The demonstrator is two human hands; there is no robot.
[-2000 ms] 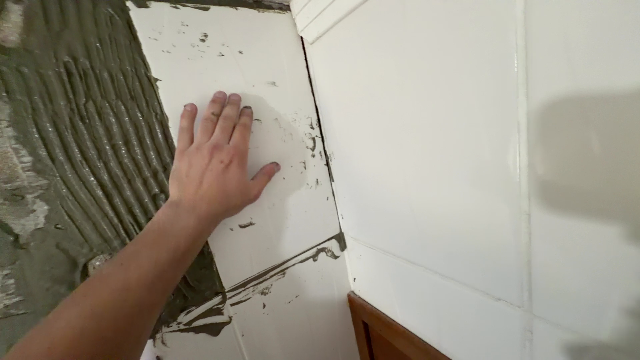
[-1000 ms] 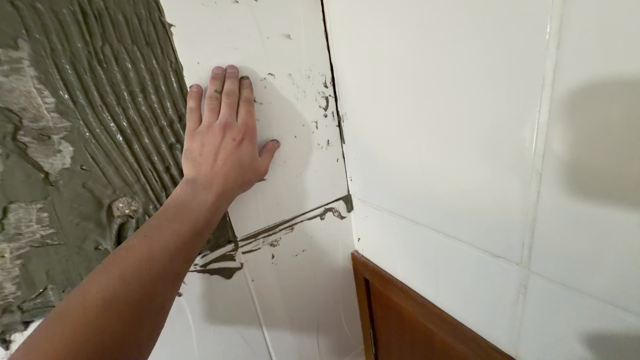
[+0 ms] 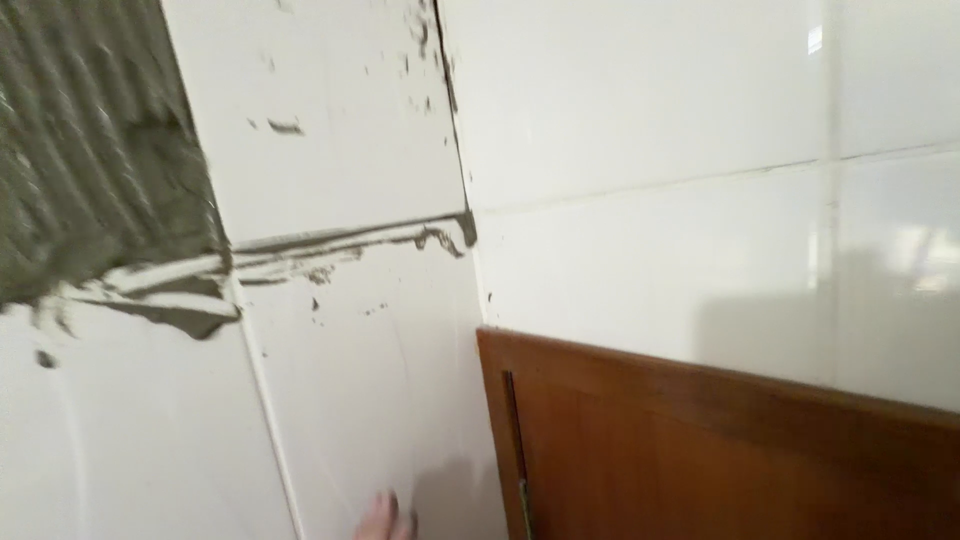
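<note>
Only the blurred fingertips of my left hand [image 3: 386,517] show at the bottom edge, in front of the lower white wall tile [image 3: 367,390]; the rest of the hand is cut off, so its grip and any contact are hidden. Above, a white tile [image 3: 322,172] with mortar smears stands at the corner. Wet grey mortar [image 3: 82,150] with combed ridges covers the wall to its left. Smeared mortar [image 3: 337,236] lies along the joint between the upper and lower tiles. My right hand is out of view.
White tiles [image 3: 637,97] cover the adjoining wall at the right. Below them, a brown wooden frame and panel [image 3: 712,450] meet the corner. Another white tile [image 3: 135,427] lies at the lower left, under the mortar's ragged edge.
My left hand has left the upper tile, where it lay flat with fingers spread, and is now low at the bottom edge. The view has shifted down and closer.
</note>
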